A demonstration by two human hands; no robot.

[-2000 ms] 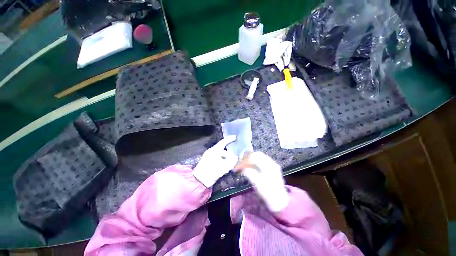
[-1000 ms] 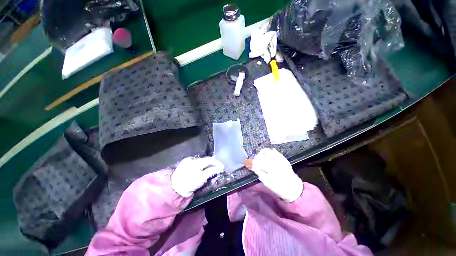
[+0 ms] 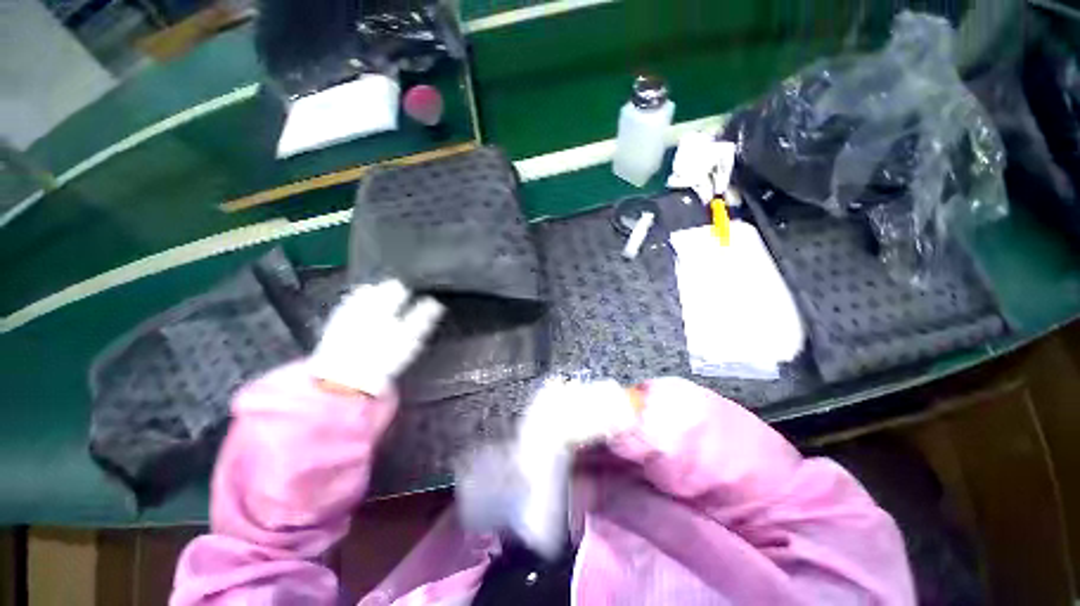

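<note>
My right hand (image 3: 574,414), in a white glove and blurred, holds a pale blue-white wipe (image 3: 503,488) that hangs below it at the bench's front edge. My left hand (image 3: 377,337), also white-gloved, is at the front left of the open dark dotted pouch (image 3: 450,225), with its fingers apart and nothing seen in it. The pouch's opening faces me; its inside is dark and I cannot tell what is in it. The stack of white wipes (image 3: 737,302) lies to the right, with a yellow-handled tool (image 3: 720,221) at its top.
A translucent bottle (image 3: 643,133) stands behind a round black dish (image 3: 636,217) and a crumpled white cloth (image 3: 701,162). Clear plastic (image 3: 936,154) covers dark items at the right. Another dotted bag (image 3: 195,367) lies left. A white pad (image 3: 340,115) and pink-red object (image 3: 423,104) are on the far stand.
The wipe has left the dotted mat and moved toward me in my right hand. My left hand has moved left and forward to the pouch. The view has shifted, so the bench items appear further right.
</note>
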